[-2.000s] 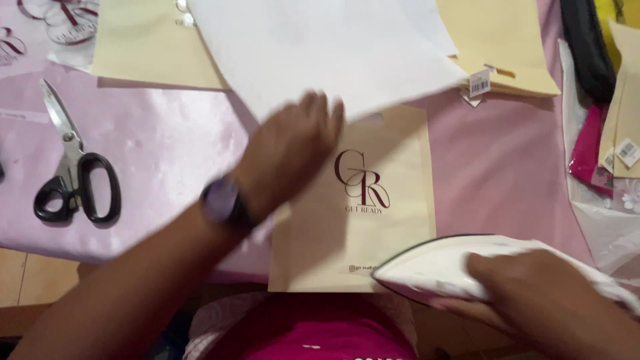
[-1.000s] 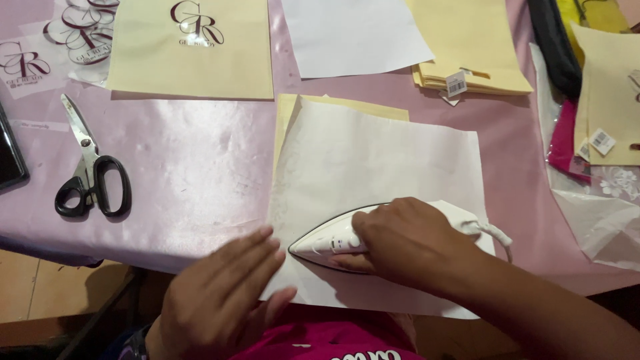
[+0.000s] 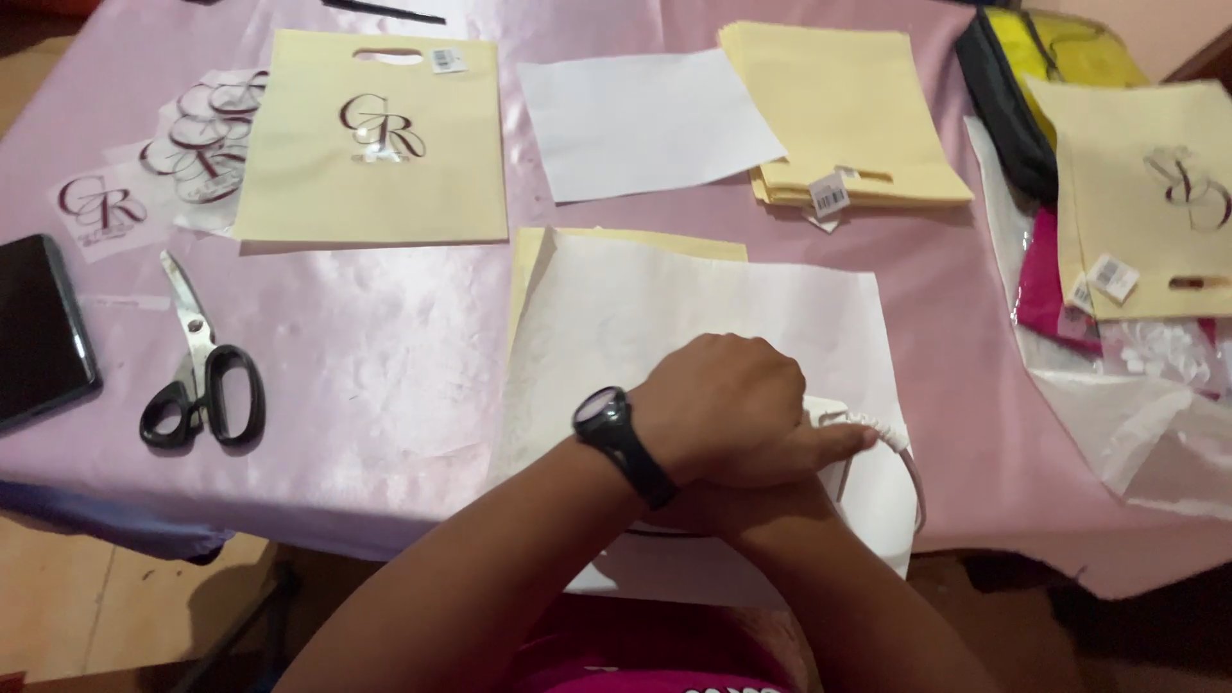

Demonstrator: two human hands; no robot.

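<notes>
A white clothes iron (image 3: 830, 409) stands on a white sheet of paper (image 3: 712, 308), mostly hidden by my hands and forearms. My left hand (image 3: 736, 409), with a black watch on its wrist, lies over my right hand (image 3: 712, 505) at the iron; its fingers curl down and its thumb points right, and what it grips is hidden. Only the wrist and a bit of my right hand show beneath. Under the paper, a cream fabric bag (image 3: 527, 265) shows along the left and top edges. The iron's white cord (image 3: 910, 462) curves down at the right.
Black-handled scissors (image 3: 204, 385) and a phone (image 3: 38, 332) lie at left. Behind are printed transfers (image 3: 197, 144), a cream bag with lettering (image 3: 375, 192), another white sheet (image 3: 645, 125) and stacked cream bags (image 3: 847, 106). At right, a printed bag (image 3: 1136, 192) rests on plastic packaging (image 3: 1174, 452).
The white sheet was lifted by my left hand, then lay over the cream bag with the iron on it. My left hand has moved from the sheet's left edge onto my right hand.
</notes>
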